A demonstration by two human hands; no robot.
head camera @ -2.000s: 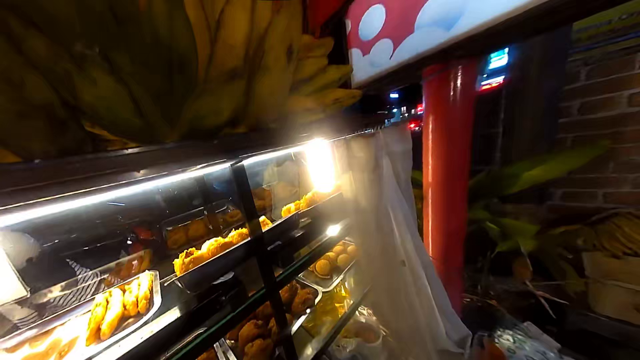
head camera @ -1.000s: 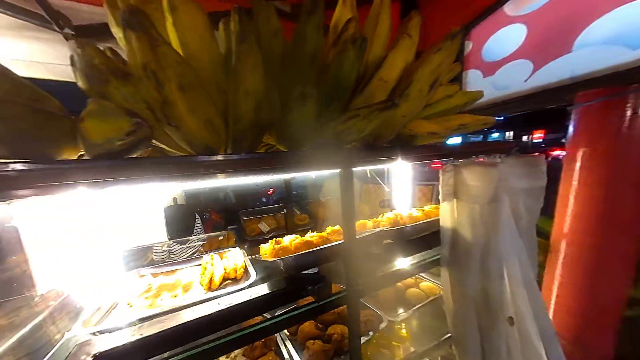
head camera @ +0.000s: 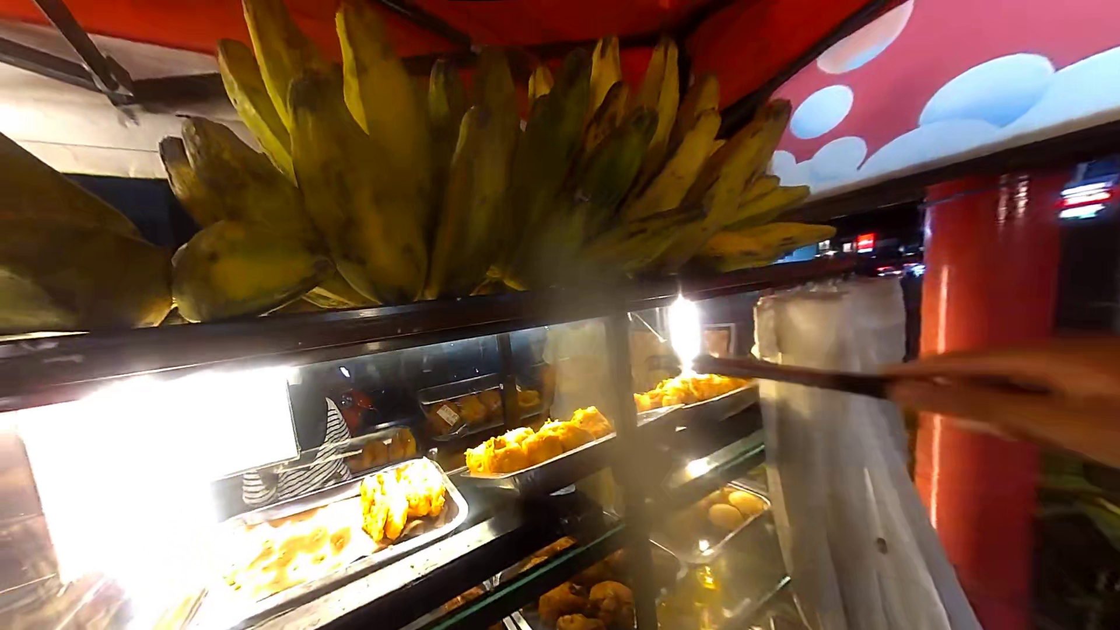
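Note:
My right hand (head camera: 1019,389), blurred, reaches in from the right edge in front of the red post. It grips a long dark utensil (head camera: 805,374) that points left across the white cloth, its tip near the bright lamp at the display case; its exact kind is unclear. My left hand is out of view. Behind the glass, golden fried food (head camera: 542,442) fills a metal tray, and more fried pieces (head camera: 402,499) lie in a tray at the lower left. Another row of fried food (head camera: 691,391) sits just below the utensil's tip.
Large bunches of green-yellow bananas (head camera: 490,175) stand on top of the case. A white cloth (head camera: 831,490) hangs at its right side, beside the red post (head camera: 980,525). Round items (head camera: 735,507) lie in a tray on a lower shelf. A red and white printed panel (head camera: 980,96) hangs above.
My right hand with the dark utensil has come into view from the right; neither earlier frame shows it. The view has swung left, so more of the bananas and case shows.

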